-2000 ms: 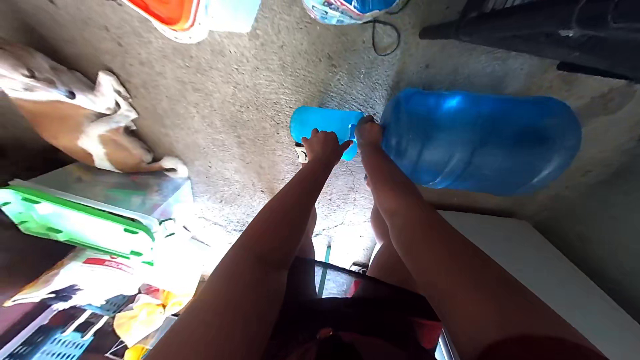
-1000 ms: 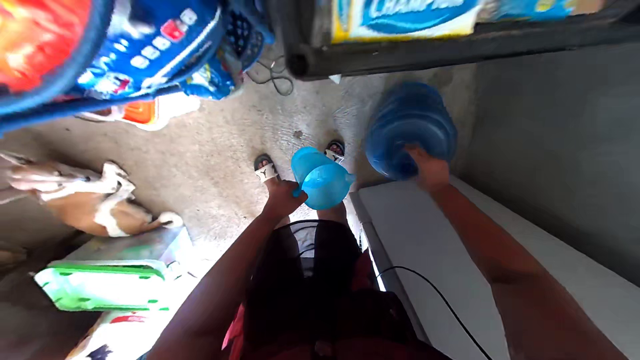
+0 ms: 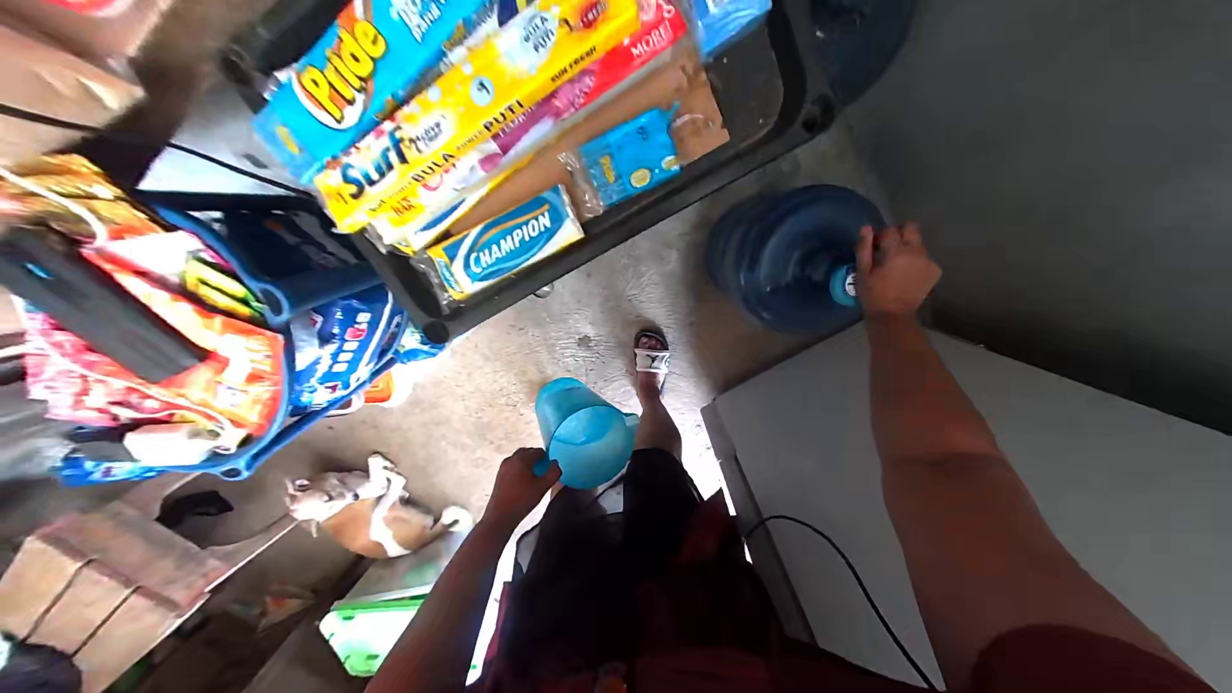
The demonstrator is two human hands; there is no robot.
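Note:
My left hand (image 3: 525, 481) grips the handle side of a translucent blue plastic pitcher (image 3: 583, 435), which hangs above the floor with its open mouth toward me. My right hand (image 3: 897, 269) is at the neck of a large blue water jug (image 3: 794, 258), its fingers beside the light blue cap (image 3: 845, 286). The jug stands upright near the grey wall. My palm and part of the jug's neck are hidden, so whether the fingers close round the neck is hard to see.
A black rack (image 3: 616, 217) holds laundry soap packs. Blue shelving with packets (image 3: 337, 337) stands left. A dog (image 3: 375, 510) lies on the concrete floor. A white appliance (image 3: 962, 462) with a black cable (image 3: 847, 563) is beside my right arm. Cardboard boxes (image 3: 106, 597) are at lower left.
Two seconds ago the jug lay on its side with both hands near its neck and the pitcher; now it stands upright. The pitcher has been lifted in my left hand. The view has shifted greatly.

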